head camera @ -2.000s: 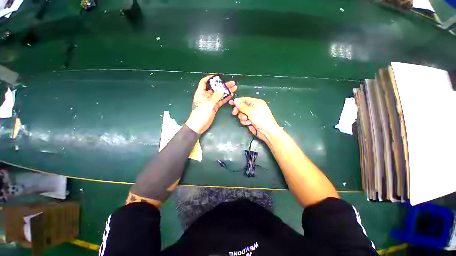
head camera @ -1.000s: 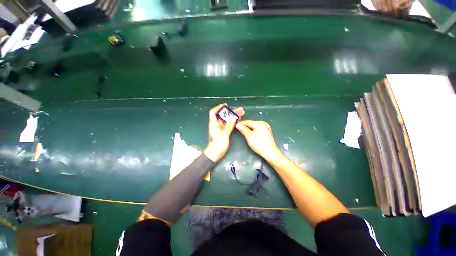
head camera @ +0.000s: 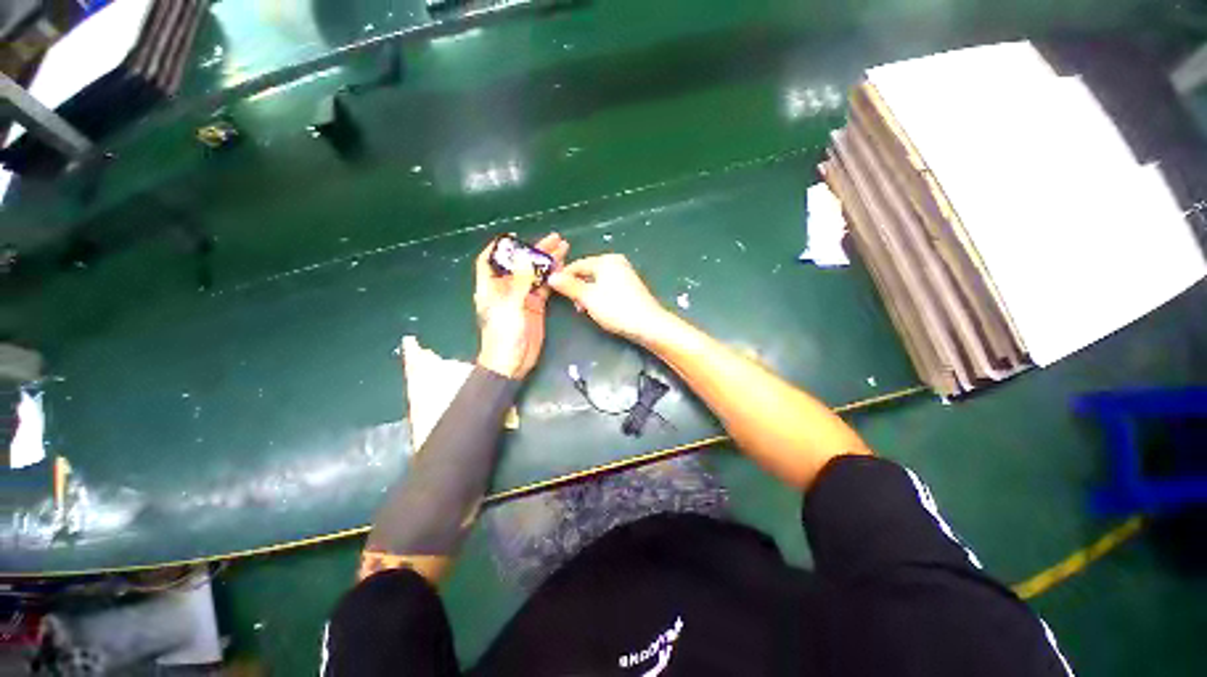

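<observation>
My left hand (head camera: 507, 311), with a grey sleeve on the forearm, holds a small black case with a white and silver circuit board (head camera: 520, 258) showing in it. My right hand (head camera: 606, 294) is at the board's right edge, thumb and index finger pinched together. Whether a small part lies between these fingertips is too small to tell. A black bundled cord (head camera: 645, 403) lies on the green bench below my right hand, its thin lead and plug end reaching left.
A torn cream sheet (head camera: 434, 385) lies by the sleeved forearm. A thick stack of boards with a white top (head camera: 1019, 185) stands at right, a white scrap (head camera: 825, 225) beside it. Black parts (head camera: 336, 124) and a yellow-black unit (head camera: 217, 135) lie on the far belt. A blue stool (head camera: 1125, 456) stands lower right.
The view has turned, so the bench now slants up to the right. Both hands stay together at the board. The right hand remains at its edge, and the cord stays on the bench.
</observation>
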